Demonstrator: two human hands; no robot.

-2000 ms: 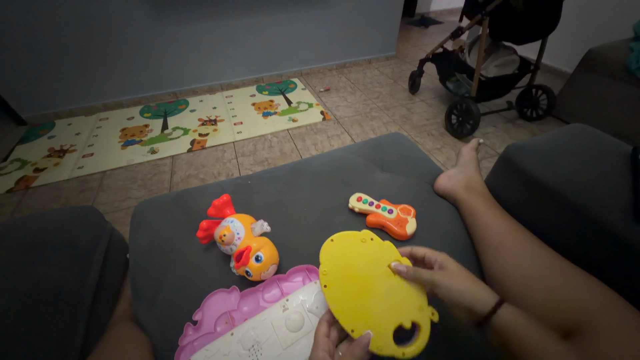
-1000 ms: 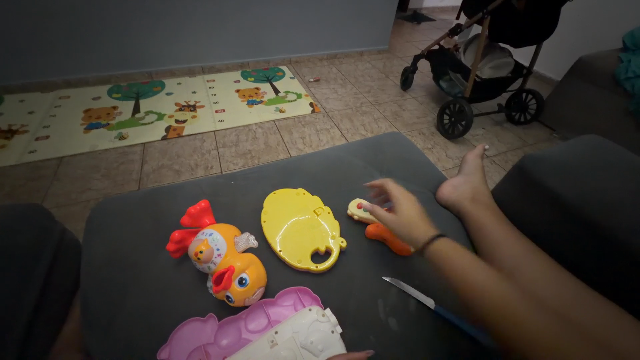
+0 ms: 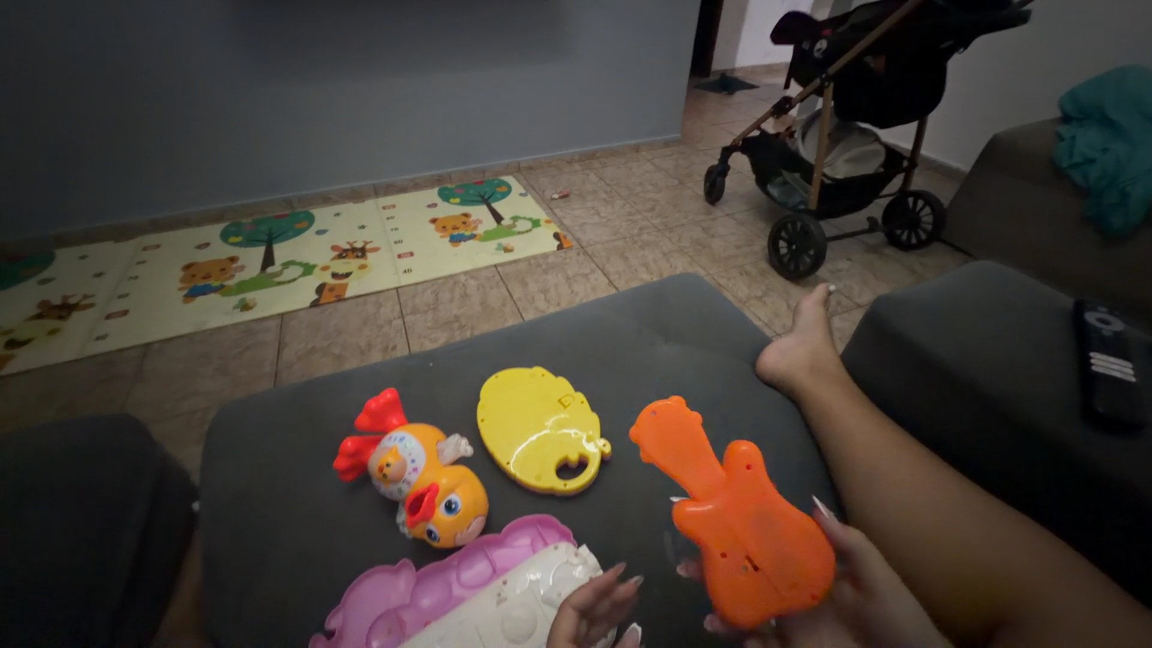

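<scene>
My right hand (image 3: 855,585) holds an orange plastic toy guitar (image 3: 760,531), its back facing up and its neck pointing up and left. Just left of it, my left hand (image 3: 594,607) is raised with fingers apart, near a white plastic panel (image 3: 517,607) that lies on a pink plastic toy piece (image 3: 450,576). Farther up, a yellow plastic toy (image 3: 535,432) with a cut-out handle lies flat. Beside it an orange duck-like toy (image 3: 432,477) with red feet rests on its side. A small tip of something pale shows beside the guitar; the rest is hidden.
These things lie on a dark grey padded ottoman (image 3: 297,432). A bare leg (image 3: 900,450) stretches along its right edge. A remote control (image 3: 1111,369) rests on the grey seat at right. Beyond are a patterned play mat (image 3: 360,261) and a black stroller (image 3: 810,180).
The yellow toy, in my hands two seconds ago, has lain on the ottoman since one second ago. My right hand has picked up the guitar, which now shows its back.
</scene>
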